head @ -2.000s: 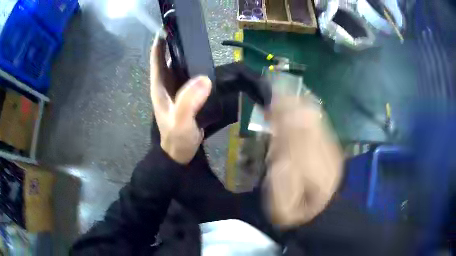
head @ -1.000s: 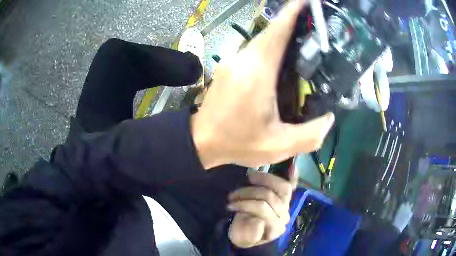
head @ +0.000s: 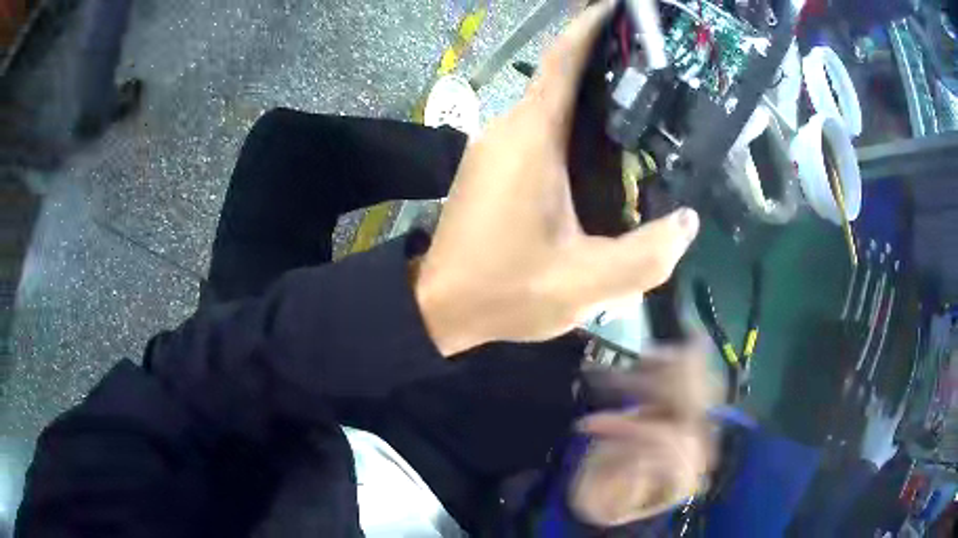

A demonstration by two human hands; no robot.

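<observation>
My left hand grips a black lock panel housing from its left side, thumb across the lower end. The open back faces me, with a green circuit board, red wires and a black block; a small yellowish metal part shows at the lower inside. My right hand is below the housing, fingers curled and motion-blurred. A dark bar runs between the housing's lower end and this hand; whether the hand holds it cannot be told.
Pliers with yellow-and-black handles lie on the green bench. White round tubs stand at the back right, one with a wooden-handled brush across it. A blue bin is at the lower right. My black-clad leg extends at the left.
Since one second ago, my right hand has moved right, away from the housing's lower end, and is more blurred. My left hand keeps its grip. Earlier, the housing was upright at the upper middle, seen from another side.
</observation>
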